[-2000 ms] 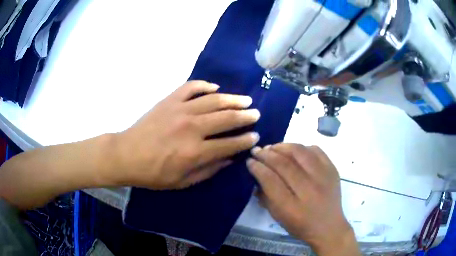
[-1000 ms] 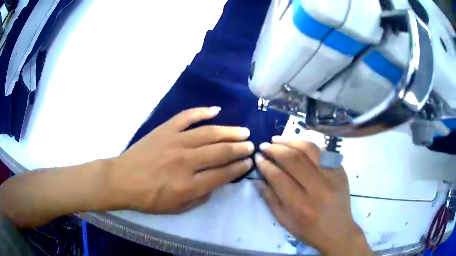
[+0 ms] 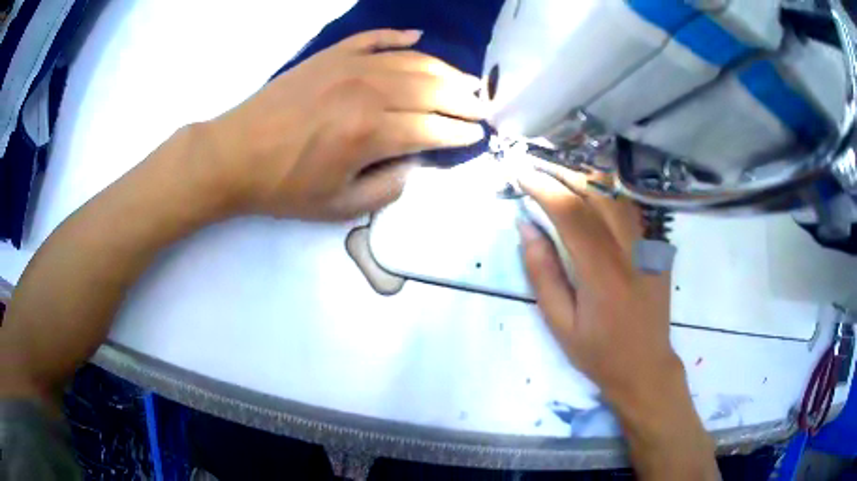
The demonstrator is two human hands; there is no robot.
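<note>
The navy fabric panel (image 3: 423, 26) lies at the top centre, left of the white and blue sewing machine head (image 3: 611, 85). Its near end is at the presser foot (image 3: 505, 147). My left hand (image 3: 329, 131) lies flat on the fabric, fingertips beside the presser foot. My right hand (image 3: 592, 254) is just right of and below the foot, partly under the machine head. Its upper fingertips are lost in glare by the needle, so I cannot tell whether they touch fabric.
Navy and grey-white cut pieces (image 3: 33, 103) lie at the far left. The grey thread tension knob (image 3: 654, 256) hangs above my right hand. Red scissor handles (image 3: 819, 390) are at the right edge. A grey marked strip (image 3: 310, 427) follows the table's front edge.
The fabric has moved away up the table, and its near end is now at the presser foot. Both hands moved up with it, uncovering the plate. My right hand's fingers have spread.
</note>
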